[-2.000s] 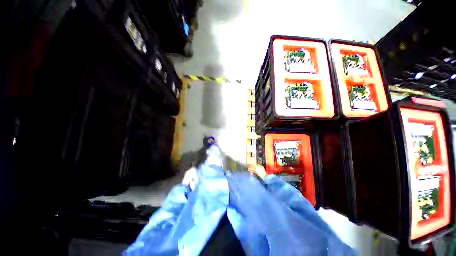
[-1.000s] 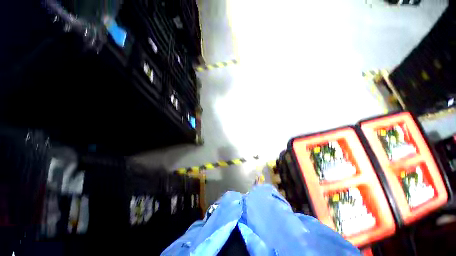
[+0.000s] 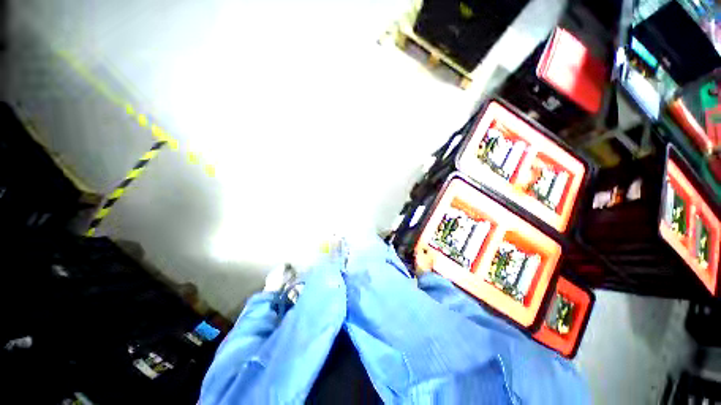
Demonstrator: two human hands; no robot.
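Two open black totes stand side by side at right centre, a nearer one (image 3: 488, 232) and a farther one (image 3: 518, 176). Each holds a red foam tray with two circuit boards. My left hand (image 3: 280, 278), small and whitish, shows at the end of its blue sleeve; its fingers are too blurred to read. My right hand (image 3: 423, 259) seems to show as a small skin-toned patch at the near tote's left corner, mostly hidden by the sleeve; whether it touches the tote is unclear.
Another red tray (image 3: 581, 338) lies lower right. A tilted-looking tote (image 3: 672, 229) stands far right. Red foam (image 3: 572, 70) tops a black stack near a green bench (image 3: 709, 103). A pallet (image 3: 431, 54) bears black totes. Dark labelled totes (image 3: 103, 316) fill the lower left; striped tape (image 3: 126, 186) marks the floor.
The view has swung right. The dark stacks have shifted to the lower left, the two open totes have moved up and inward, and the bench and pallet have come into view.
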